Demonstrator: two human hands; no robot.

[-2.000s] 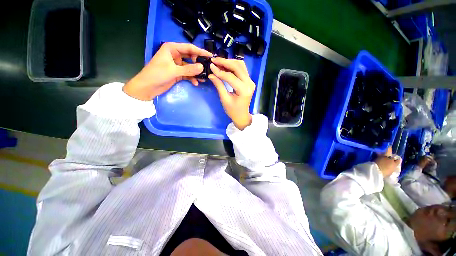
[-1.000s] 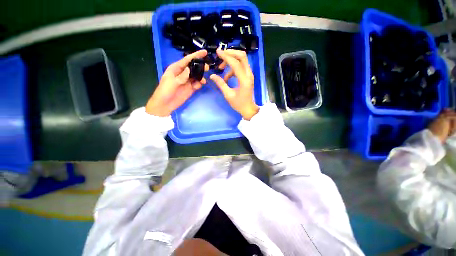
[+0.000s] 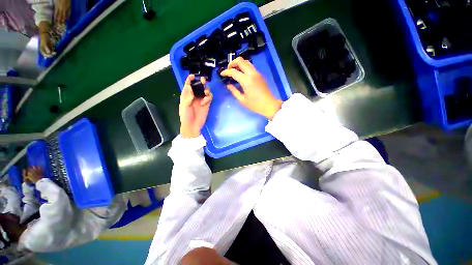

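Note:
My left hand (image 3: 195, 109) holds a black plastic housing (image 3: 197, 88) upright between thumb and fingers, above the left side of the blue parts tray (image 3: 233, 121). My right hand (image 3: 251, 85) is over the tray's middle, fingers bent down at the near edge of the pile of black housings (image 3: 222, 44). Its fingertips are at a dark piece; whether they grip it cannot be told. Several housings in the pile show pale or shiny bands.
A clear left parts tub (image 3: 142, 124) and a fuller right parts tub (image 3: 328, 58) flank the tray. Stacked blue bins (image 3: 440, 62) stand far right, a neighbouring blue tray (image 3: 87, 163) far left. Other workers' hands show at far left. A pale rail (image 3: 119, 88) runs behind.
The view has turned and shifted. My hands have moved apart; the left keeps a housing, while the right has moved to the pile's near edge.

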